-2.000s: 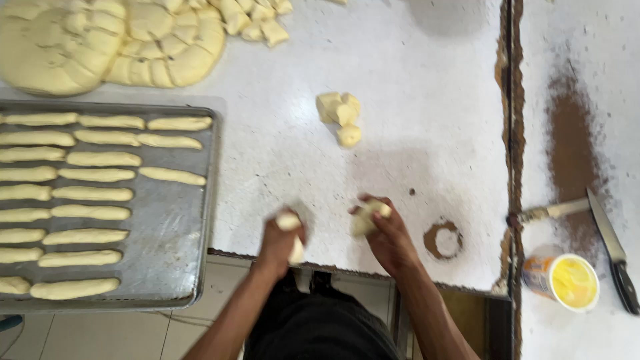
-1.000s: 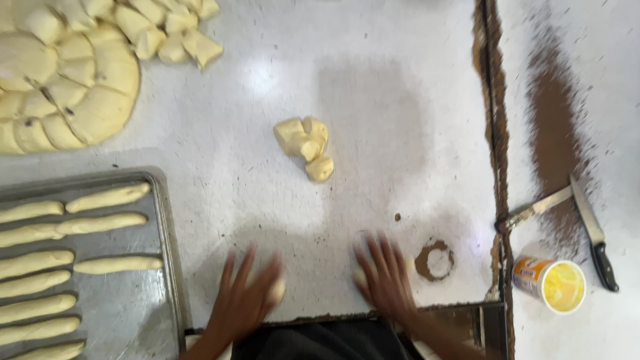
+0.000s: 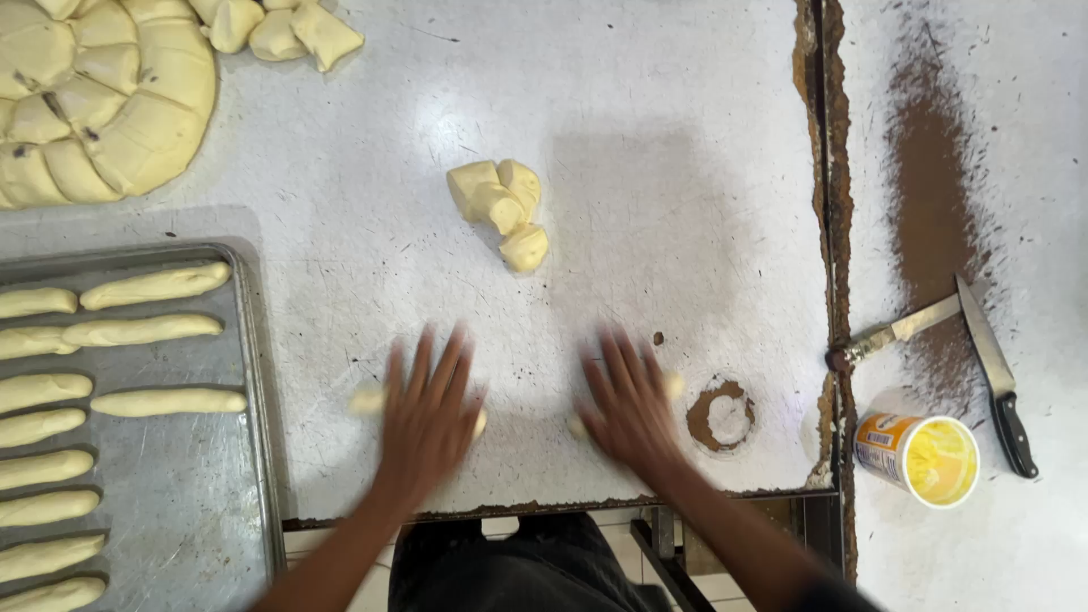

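Observation:
My left hand (image 3: 429,412) lies palm down, fingers spread and blurred, over a dough piece (image 3: 367,400) whose ends show on both sides of it. Under my right hand (image 3: 627,408), also flat and blurred, is another dough piece (image 3: 673,385), mostly hidden. Beyond the hands sits a small cluster of cut dough chunks (image 3: 501,204) on the worn white tabletop (image 3: 629,221). A metal baking tray (image 3: 246,357) at the left holds rows of dough sticks (image 3: 157,330). Scored dough (image 3: 127,110) lies at the upper left, with loose dough chunks (image 3: 280,34) beside it.
Right of a rusty seam (image 3: 837,212) lie a black-handled knife (image 3: 999,382), a second blade (image 3: 926,319) and an opened plastic tub of yellow spread (image 3: 939,463). A brown patch (image 3: 931,204) marks that surface. The table's chipped edge (image 3: 527,510) runs before my body.
Two seconds ago both hands were raised with dough in them; now they lie flat over dough on the table. The view has shifted left and closer.

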